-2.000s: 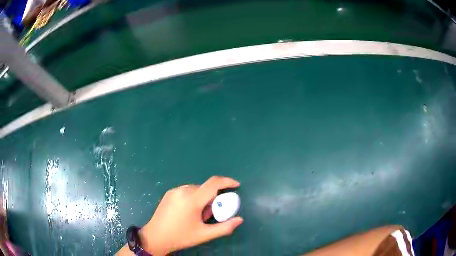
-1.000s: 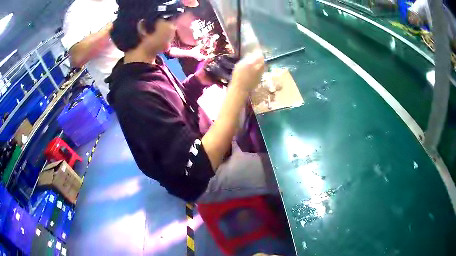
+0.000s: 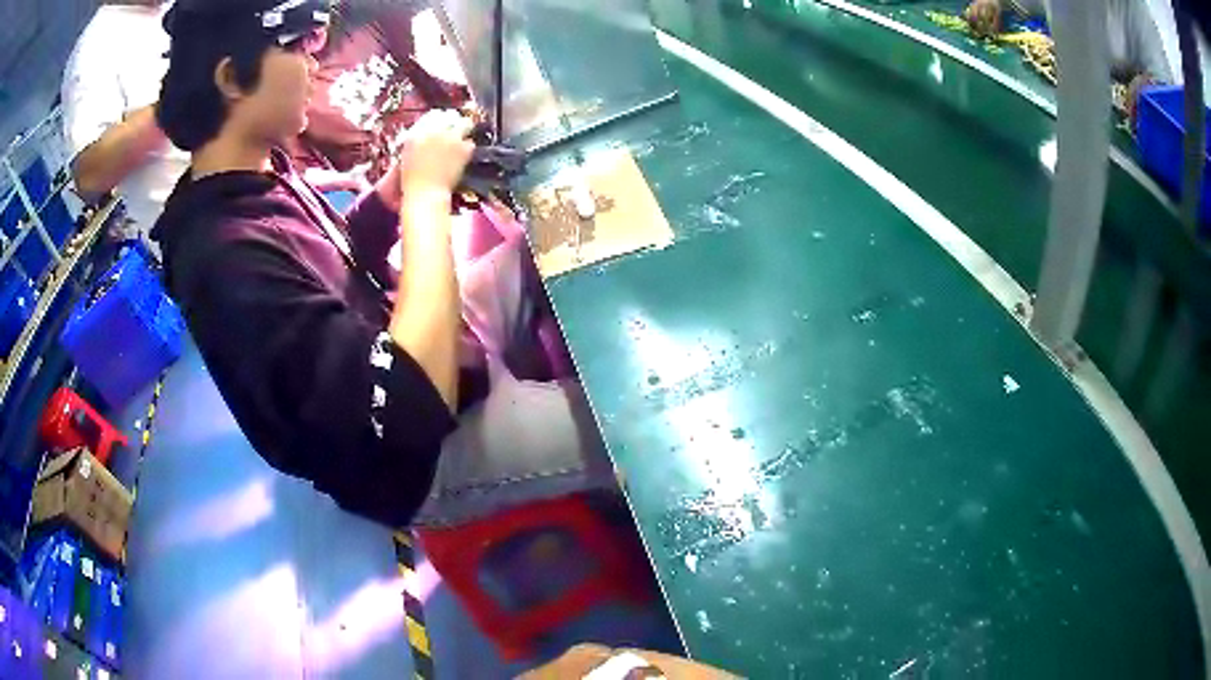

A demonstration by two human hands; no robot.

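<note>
Neither of my hands shows clearly. A skin-toned sliver with a white band is cut off by the bottom edge; I cannot tell which part of me it is. The glossy green worktable (image 3: 823, 531) lies nearest in front, with whitish marks on its top. A tan board (image 3: 618, 239) lies on it beside the neighbour, with a small white item (image 3: 584, 202) on the board. The white bottle seen earlier in my hand is not in view.
A seated person (image 3: 292, 332) on the left holds a black item (image 3: 491, 162) at the table edge. A red stool (image 3: 531, 571) stands below. A pale rail (image 3: 930, 226) and post (image 3: 1076, 186) run along the right. Blue bins (image 3: 126, 319) stand far left.
The view has swung left from the table top to the neighbour, then shifted slightly right. The hand around the white bottle has left the picture. The neighbour's raised hand now appears lower.
</note>
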